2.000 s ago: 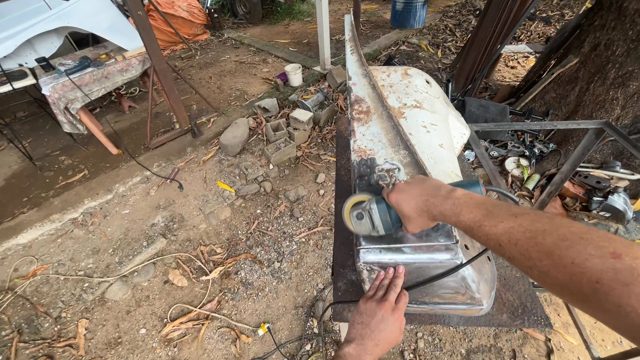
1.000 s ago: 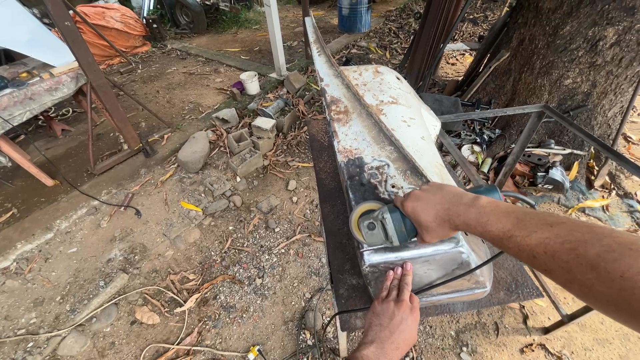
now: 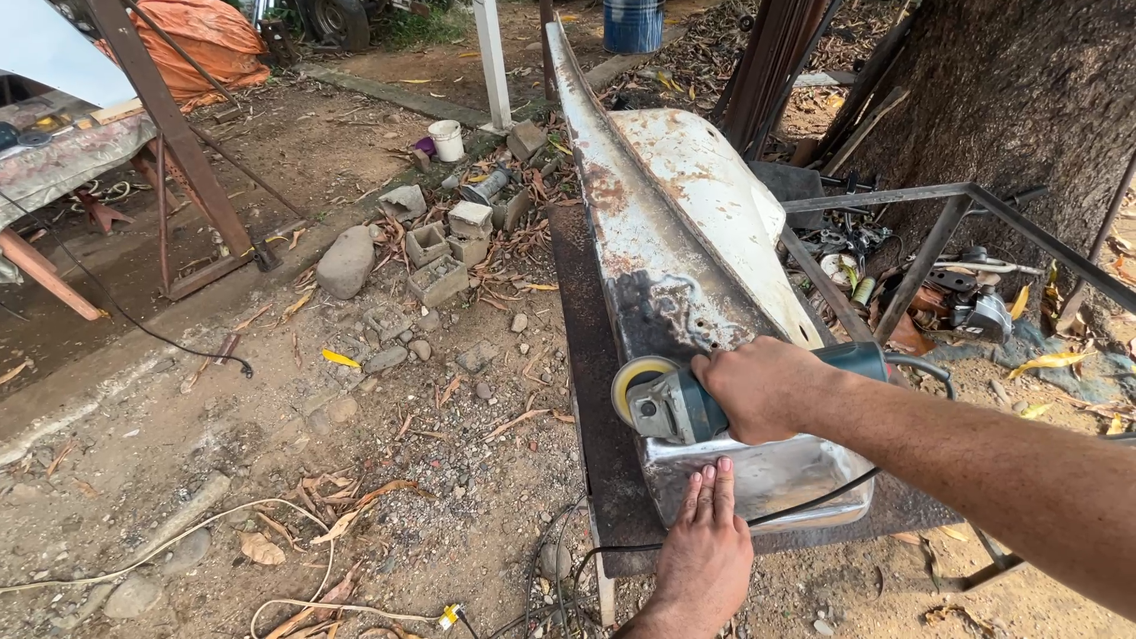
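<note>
My right hand [image 3: 763,389] grips the body of an angle grinder [image 3: 688,404], whose round yellowish disc [image 3: 641,390] lies at the left edge of a metal vehicle body panel [image 3: 661,222]. The panel is long, with worn white paint and rust toward its far end and bare shiny metal at the near end. Flat on that shiny end rest the fingers of my left hand [image 3: 707,541], holding no tool. A black power cord [image 3: 816,504] crosses the panel beside those fingers. Under the panel is a dark metal tabletop [image 3: 612,479]. Whether the disc touches the panel I cannot tell.
Concrete blocks [image 3: 439,280] and a large stone [image 3: 346,262] lie on the ground at left. A metal frame [image 3: 941,240] stands at right, near a tree trunk [image 3: 1003,115] and scattered parts. Cords and a yellow plug [image 3: 451,616] lie near the table.
The view has shifted since two seconds ago. My right hand still holds the grinder near the panel's left edge, and my left hand still rests on the near end.
</note>
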